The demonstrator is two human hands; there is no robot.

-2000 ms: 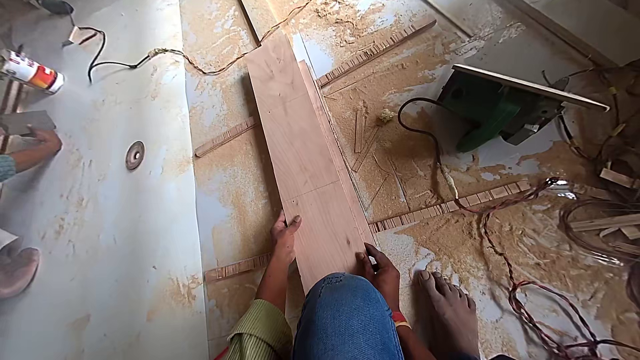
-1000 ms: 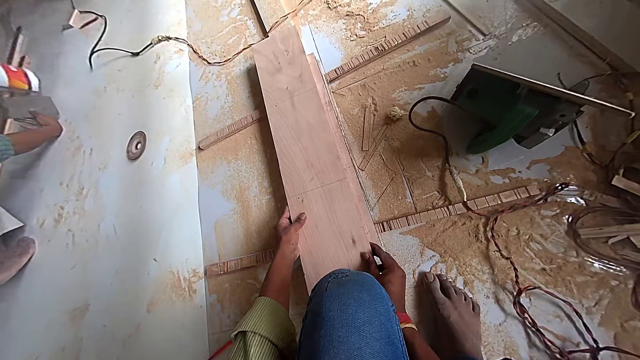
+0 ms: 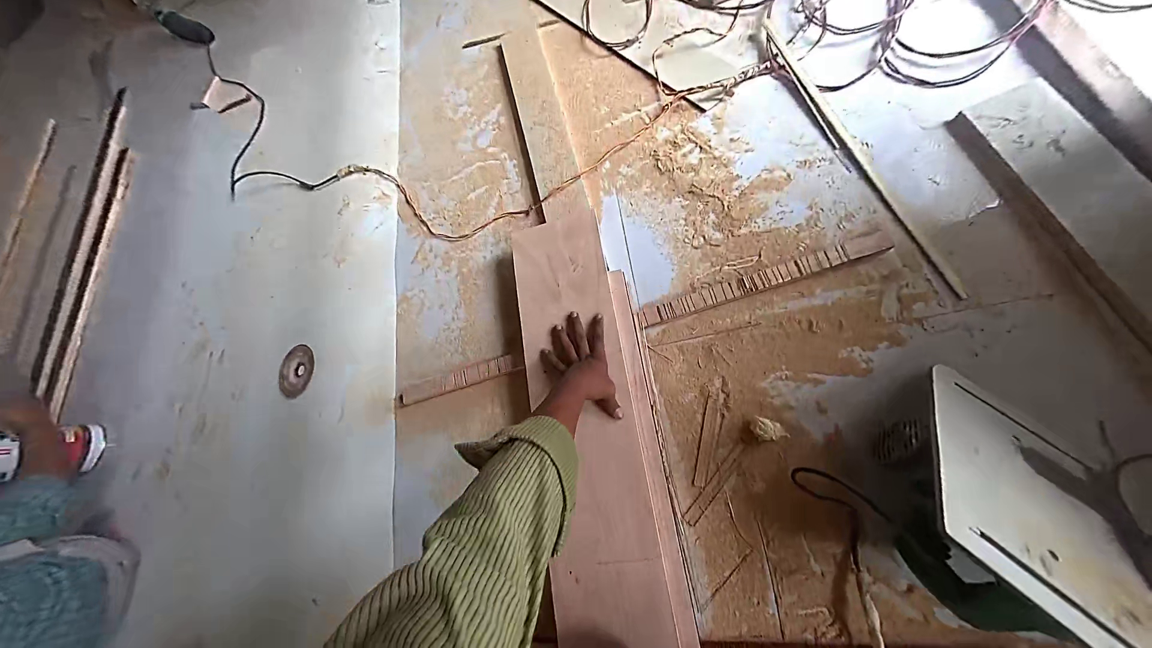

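My left hand (image 3: 585, 369), in a rolled green ribbed sleeve, lies palm down with spread fingers on the upper part of a long reddish wooden board (image 3: 607, 504). The fingers are not closed round the board. Under the board's right side, the edge of another thin board (image 3: 643, 405) shows. Beyond its far end a paler narrow board (image 3: 544, 117) lies nearly in line with it. Out of view is my right hand.
Slatted strips (image 3: 765, 274) lie crosswise in sawdust. A saw with a flat metal base plate (image 3: 1017, 504) stands at right. A twisted cable (image 3: 459, 236) crosses the far boards. At left lie a grinding disc (image 3: 296, 371) and another person's hand (image 3: 36, 436) by a can.
My left hand has moved from the board's near left edge forward onto its top face. My right hand and my knee have left the view, which has shifted forward.
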